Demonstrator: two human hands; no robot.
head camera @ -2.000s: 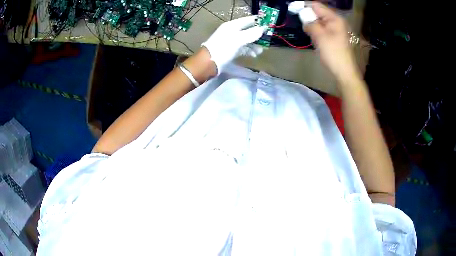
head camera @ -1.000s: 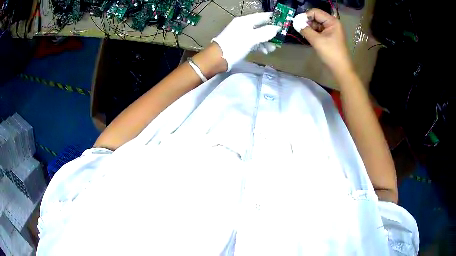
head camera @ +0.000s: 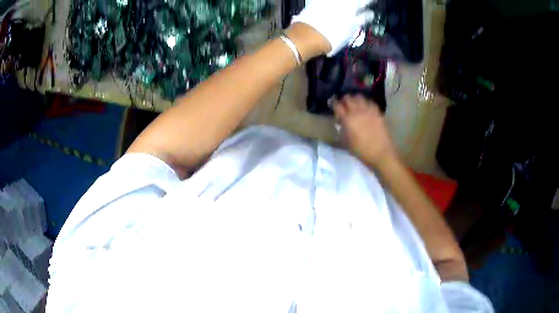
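Observation:
A black housing [head camera: 325, 85] lies on the bench in front of me, with red wires and a small green part [head camera: 368, 79] in it. A larger black unit [head camera: 407, 36] lies beyond it at the top. My left hand [head camera: 331, 21], in a white glove, is over the far side of the housings, partly cut by the top edge. Its fingers are blurred, and whether it holds anything cannot be told. My right hand [head camera: 361, 125] is at the near edge of the housing, blurred, fingertips at or on the edge. Its grip is unclear.
A big tangled heap of green circuit boards [head camera: 171, 43] covers the bench at left. Dark stacked items with wires [head camera: 472, 110] stand at right. A red bin [head camera: 436, 191] is below the bench edge. White cartons [head camera: 24, 244] stand on the blue floor at lower left.
My left hand has moved up and away; the green board it held is no longer clearly visible. My right hand has moved down to the housing's near edge. The view has shifted, showing more bench.

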